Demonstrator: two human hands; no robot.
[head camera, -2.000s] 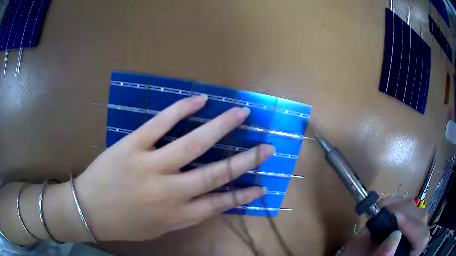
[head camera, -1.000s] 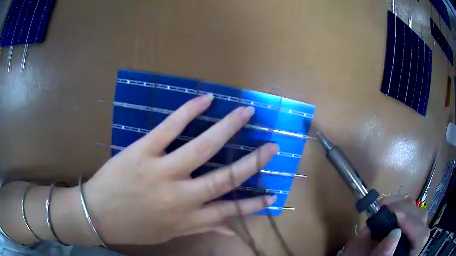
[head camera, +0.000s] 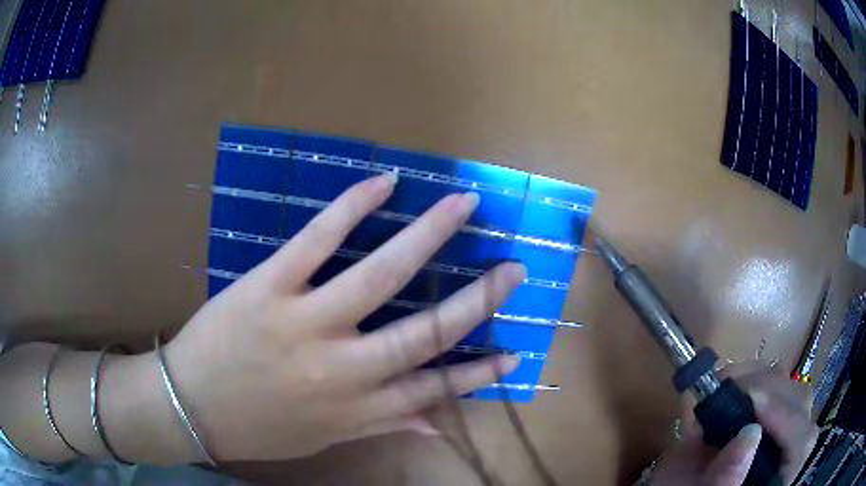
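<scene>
A blue solar cell piece (head camera: 256, 171) lies on the brown table in the middle, with pale busbar lines across it. Silver tabbing ribbons (head camera: 536, 321) lie along some lines, their ends past the right edge; thin ends also show at the left. My left hand (head camera: 332, 313) rests flat on the cell, fingers spread, hiding its lower left part. My right hand (head camera: 760, 422), cut off by the bottom edge, holds a soldering iron (head camera: 655, 313) like a pen. Its tip is just right of the cell, near the end of the second line from the top; contact cannot be told.
A dark blue cell with ribbon ends (head camera: 47, 38) lies at the top left. Another dark cell (head camera: 771, 109) lies at the upper right, with narrower pieces (head camera: 836, 71) beyond. Scissors (head camera: 812, 342) and more dark cells lie at the right edge. A white object (head camera: 856, 245) is cut off there.
The cell and my left hand shifted slightly right, then slightly up in the picture. The iron's tip stays close to the same ribbon end. My left hand stays on the cell.
</scene>
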